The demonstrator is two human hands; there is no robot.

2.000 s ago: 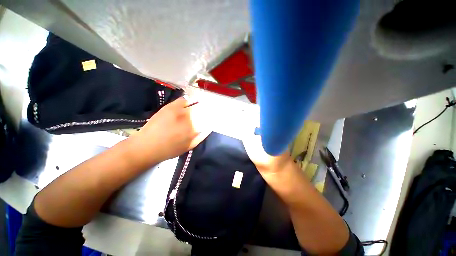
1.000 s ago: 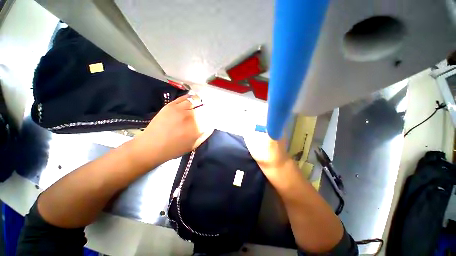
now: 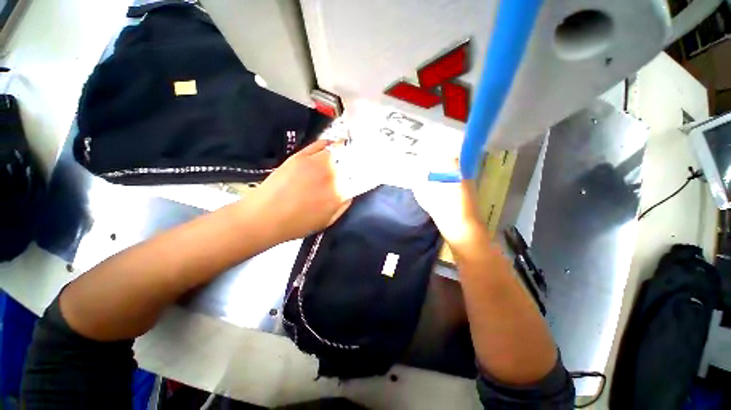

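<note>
A black fabric bag piece (image 3: 361, 280) with a zipper line along its left edge and a small white label lies nearest me. Its upper end runs up between my hands into bright glare. My left hand (image 3: 300, 192) is at its upper left, fingers near the needle area. My right hand (image 3: 449, 210) is at its upper right, mostly washed out by glare. I cannot tell what either hand's fingertips hold. The white sewing machine head (image 3: 369, 48), with a red three-diamond logo, is above both hands. Another black piece (image 3: 192, 120) with a yellowish label lies left of the machine.
A blue air tube (image 3: 501, 76) hangs before the head. Dark thread snips (image 3: 527, 264) lie right of my right forearm on the metal plate (image 3: 597, 200). A black bag (image 3: 669, 328) is at far right, beside a white-framed screen (image 3: 716, 152). A black bundle (image 3: 18, 180) is at far left.
The view has shifted, so the machine head appears higher and more of the surroundings show. The near piece sits slightly higher and further right in view. Both hands stay near the needle area.
</note>
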